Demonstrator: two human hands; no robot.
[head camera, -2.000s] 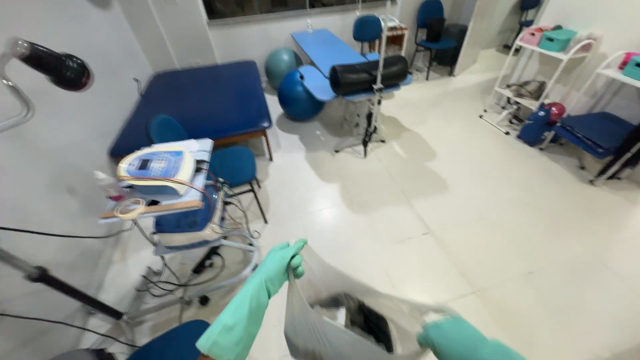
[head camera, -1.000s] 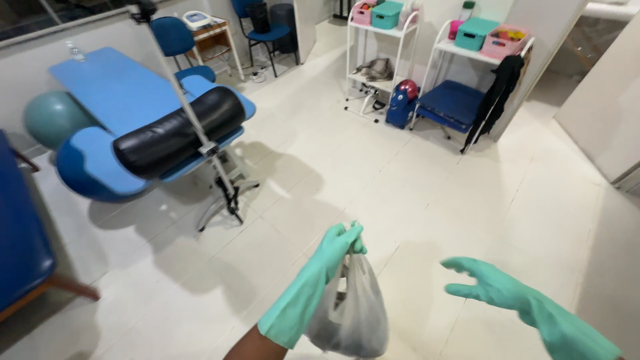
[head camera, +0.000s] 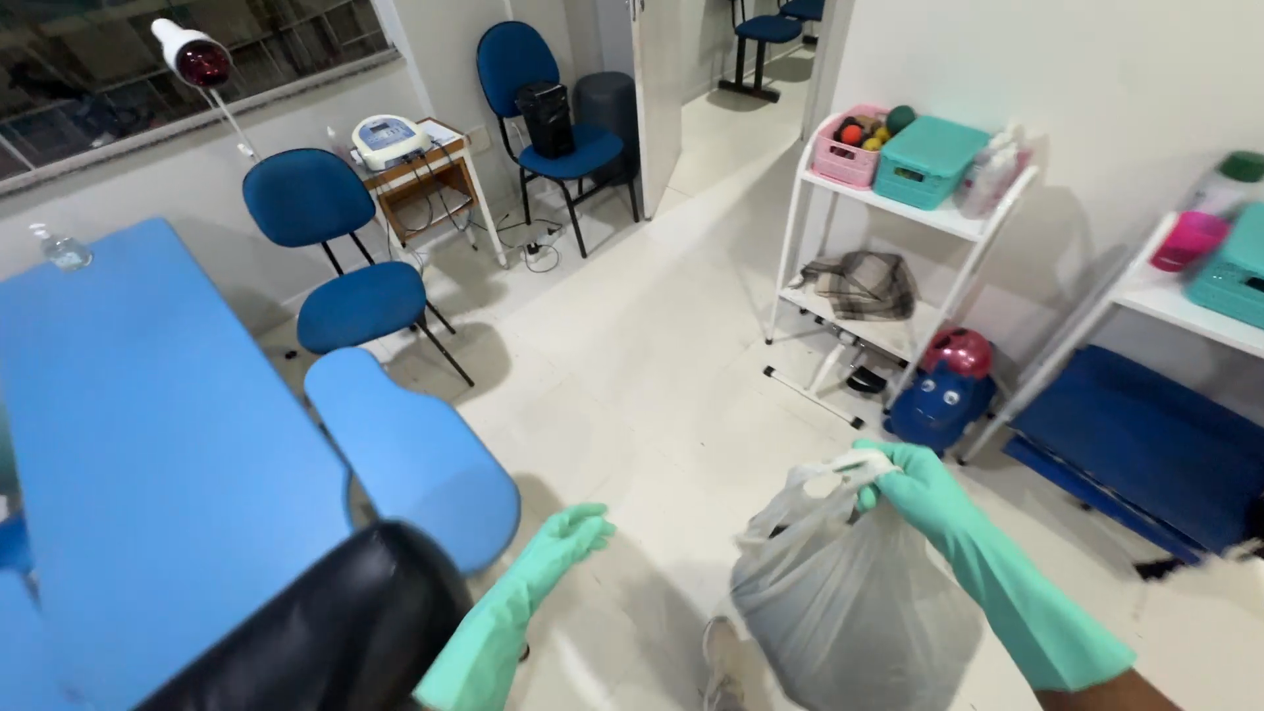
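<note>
My right hand, in a long green rubber glove, grips the gathered handles of a whitish plastic bag. The bag hangs full below it at the lower right; dark contents show a little through an opening near the top. My left hand, in a matching glove, holds nothing; its fingers are partly spread. It is nearest to the rounded end of a blue padded table and a black cylindrical bolster. One of my shoes shows on the floor between the hands.
At the left are a long light-blue table and a blue chair. Behind stand a small wooden cart with a device and another chair. White shelves with baskets line the right, above a blue toy. Cables lie near the cart.
The bag has passed from my left hand to my right, and my left hand is now empty. Two seconds ago both hands held the bag's rim apart. The view has turned and moved forward.
</note>
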